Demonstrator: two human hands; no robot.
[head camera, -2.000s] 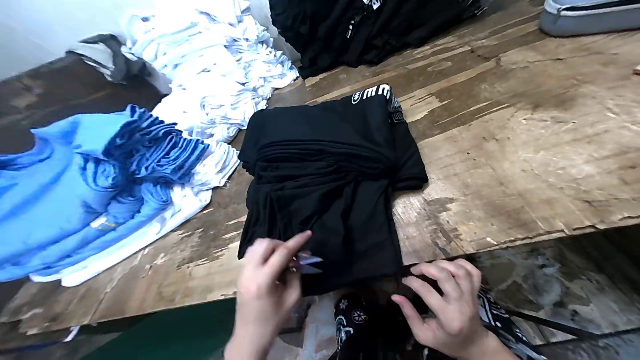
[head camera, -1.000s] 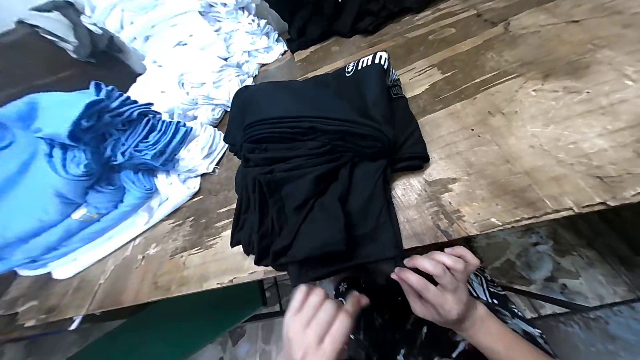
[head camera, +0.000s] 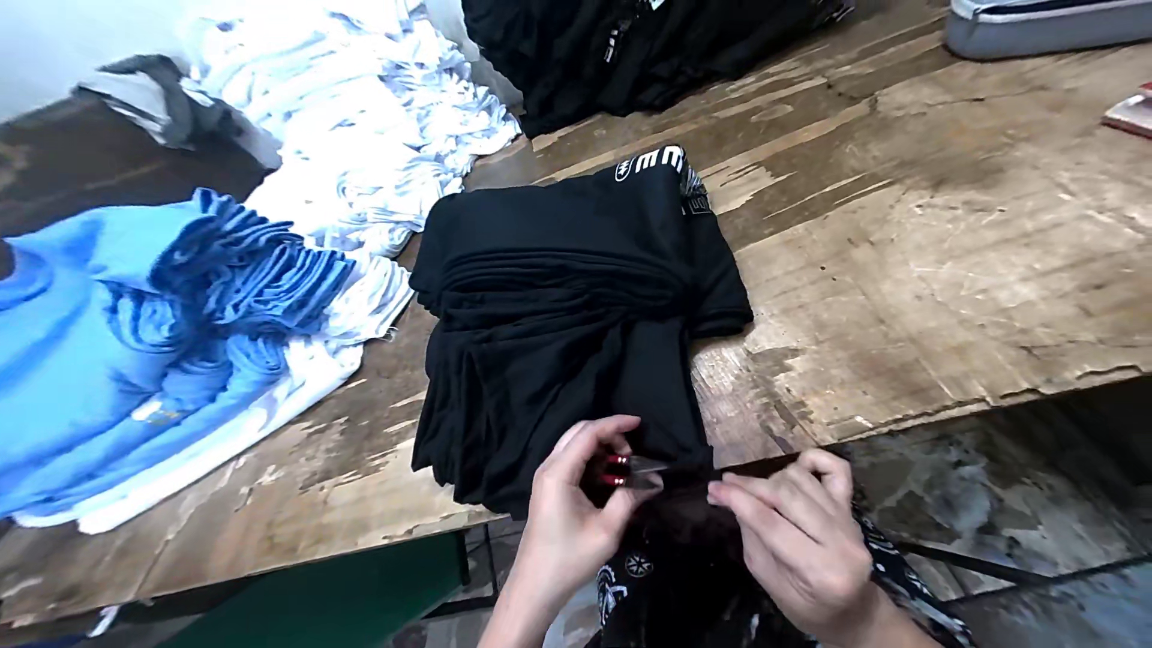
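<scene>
A folded stack of black garments (head camera: 558, 234) with white print at its upper corner lies on the wooden table, its lower part reaching the front edge. My left hand (head camera: 580, 504) holds small red-handled snips (head camera: 625, 470), whose metal blades point right over the black fabric's bottom edge. Just to the right, my right hand (head camera: 801, 526) pinches the hem corner of the black fabric between thumb and fingers. The snips' tips are near this corner; whether they touch the cloth is unclear.
Blue garments (head camera: 90, 333) lie stacked at left on white cloth. Behind are a white garment heap (head camera: 351, 108), a gray cloth (head camera: 157, 94) and a black pile (head camera: 576, 54). A gray case (head camera: 1044, 31) stands at upper right. The table's front edge (head camera: 972, 409) runs below.
My left hand has risen from the bottom of the view to the hem beside my right hand, and the snips show in it. My right hand stays at the hem corner.
</scene>
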